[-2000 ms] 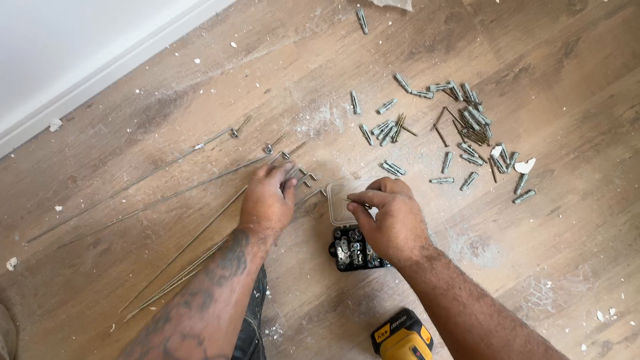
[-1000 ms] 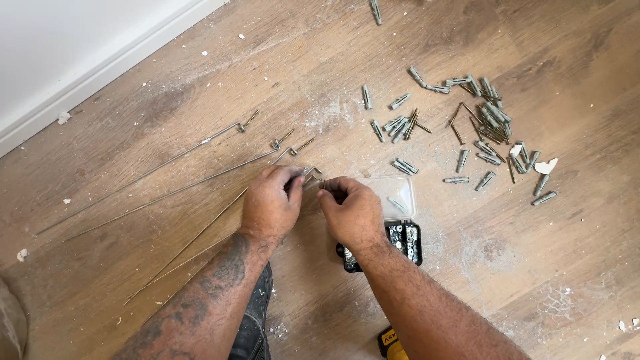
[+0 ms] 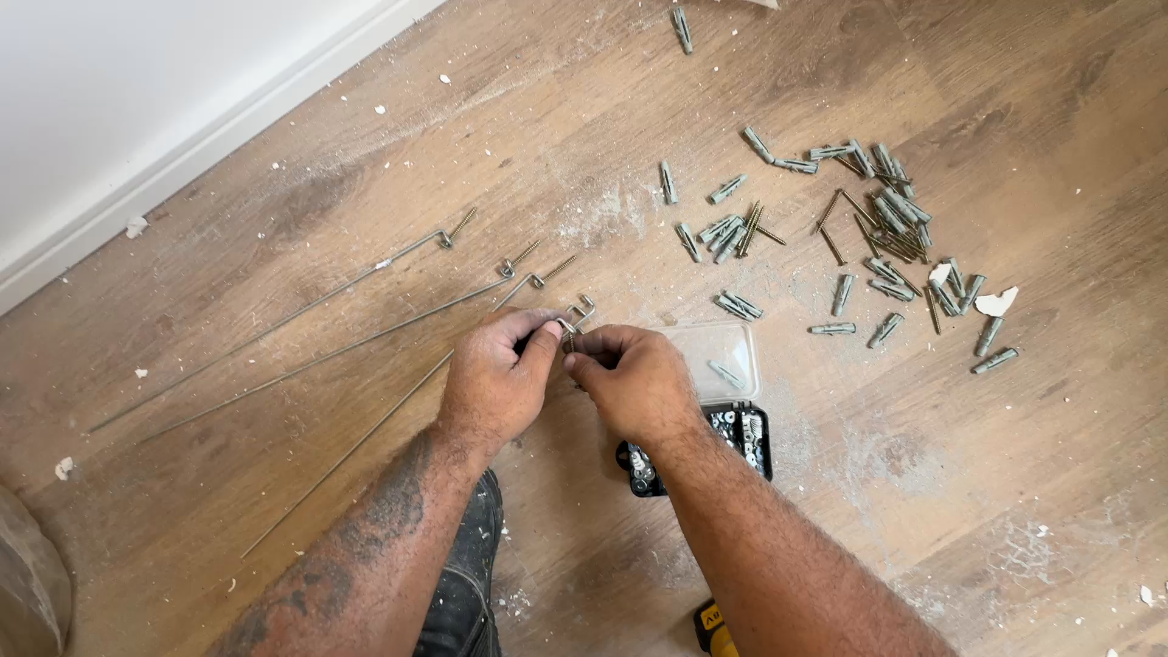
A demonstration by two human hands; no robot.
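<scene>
My left hand [image 3: 502, 374] grips the bent end of a metal rod [image 3: 575, 319] between thumb and forefinger. Close against it, my right hand [image 3: 634, 379] pinches a small screw [image 3: 570, 343], partly hidden by the fingertips. To the left, several long thin metal rods [image 3: 319, 299] lie on the floor, each with a looped end and a brass-coloured screw [image 3: 464, 224] through it. Beneath my right wrist sits a black organizer case [image 3: 768, 447] of small hardware, its clear lid [image 3: 744, 351] folded back with one grey wall plug [image 3: 725, 373] on it.
Grey wall plugs [image 3: 832, 328] and brass-coloured screws [image 3: 828, 212] are scattered at the right on the wood-look floor. A white baseboard [image 3: 228, 128] runs along the upper left. A black boot [image 3: 465, 566] and part of a yellow and black power tool [image 3: 716, 630] show at the bottom.
Two seconds ago my right hand was over the organizer case, apart from my left; now both hands meet at the rod's end. The view has shifted somewhat.
</scene>
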